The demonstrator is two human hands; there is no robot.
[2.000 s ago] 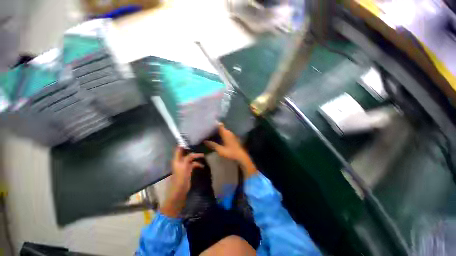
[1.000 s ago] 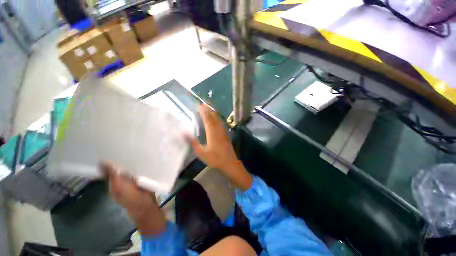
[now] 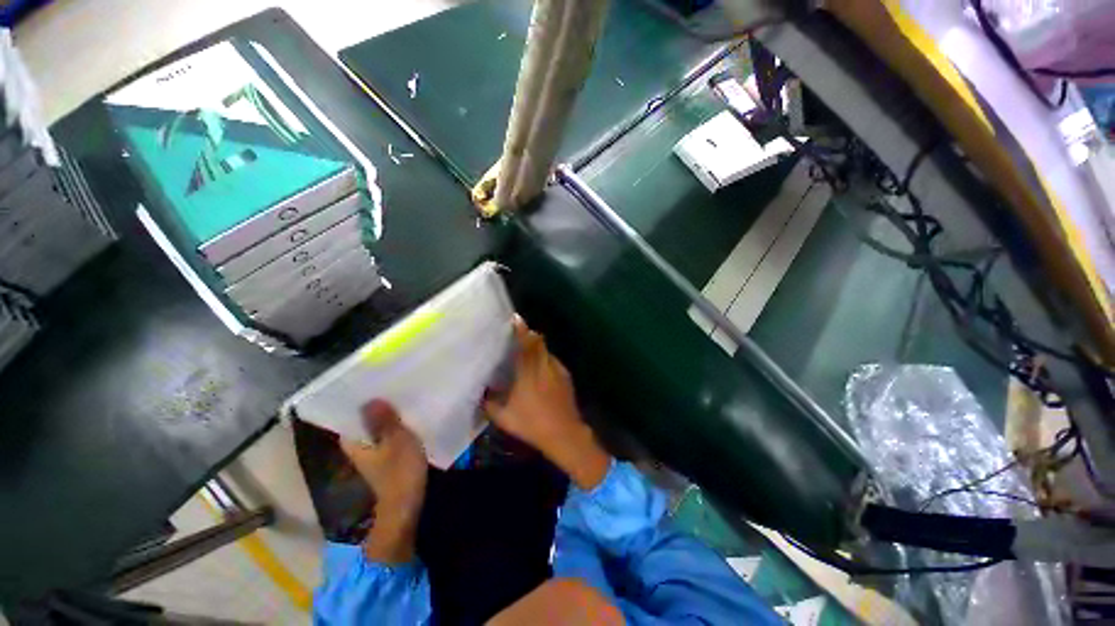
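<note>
A white retail box [image 3: 428,373] with a bright yellow-green strip is held tilted above my lap, near the table's edge. Its pale face is towards me; whether its lid is fully closed I cannot tell. My left hand [image 3: 389,462] grips its lower left part, with the thumb on the face. My right hand [image 3: 538,394] grips its right side. A box stack [image 3: 263,184] with a teal and white top and pale grey sides with small round marks stands on the dark green table [image 3: 183,391], just beyond the held box.
More stacked boxes [image 3: 43,196] stand at the far left. A metal post [image 3: 544,110] rises beyond my right hand. The green conveyor [image 3: 844,294] with a metal rail runs on the right, carrying a small white box [image 3: 721,149]. Clear plastic [image 3: 935,452] and cables hang at the right.
The box, spread wide in my hands one second ago, is now lower, narrower and closer to my lap. The view has shifted, so the teal-topped stack shows fully.
</note>
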